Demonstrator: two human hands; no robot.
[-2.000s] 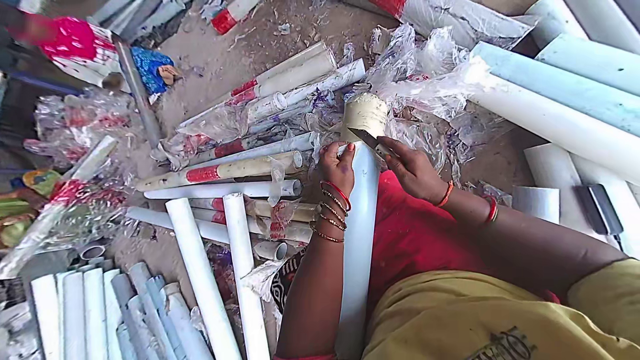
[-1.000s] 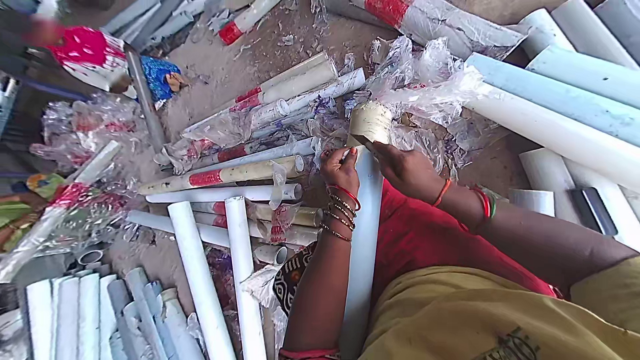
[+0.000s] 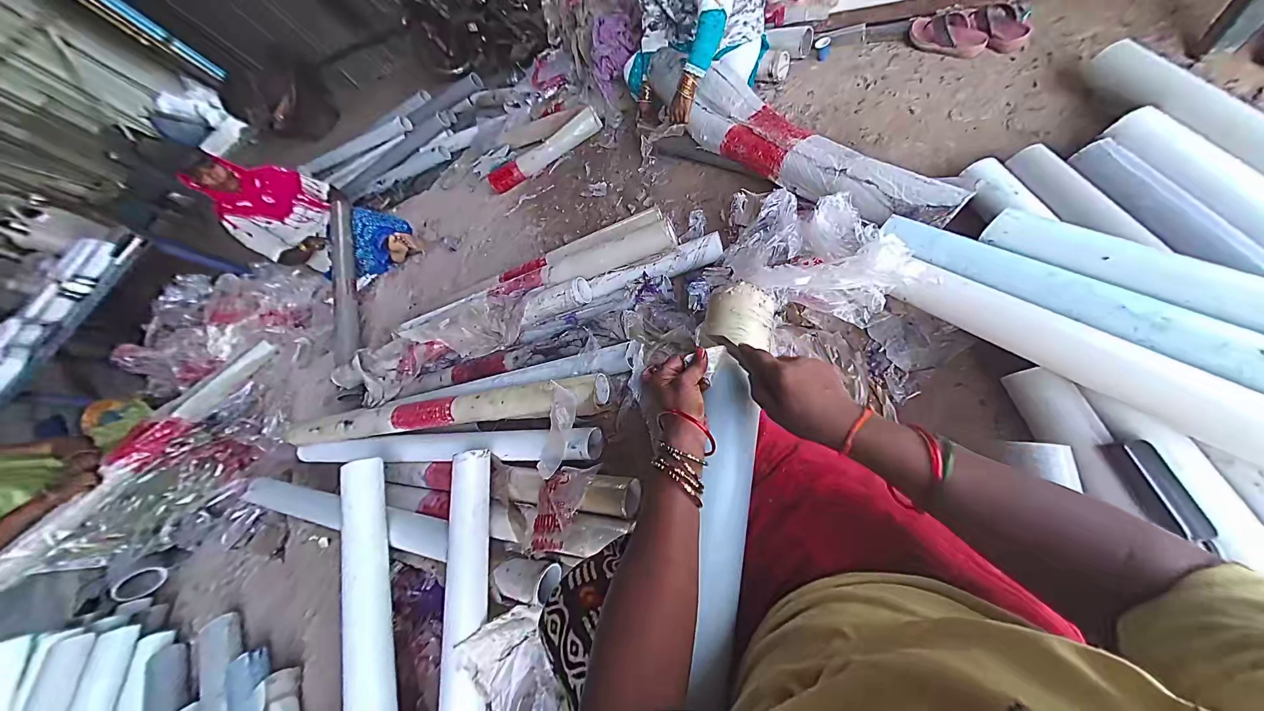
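A pale blue tube stands on end, leaning back between my arms, with a worn cream-coloured end at the top. My left hand grips the tube's left edge just below that cream end, thumb and fingers pinched near a whitish flap. On the other side my right hand is closed around a knife, its dark blade lying against the tube at the border of the cream part. Most of the knife is hidden by my fingers.
Cream tubes with red bands and torn clear plastic film lie ahead. Large white and blue tubes are on the right, with a black phone-like object. Several people sit beyond, one holding a plastic-wrapped tube. Two white tubes stand left.
The knife blade, plain across the tube two seconds ago, is now mostly covered by my right hand. Both hands stay at the tube's top. The view has tilted up, showing more people.
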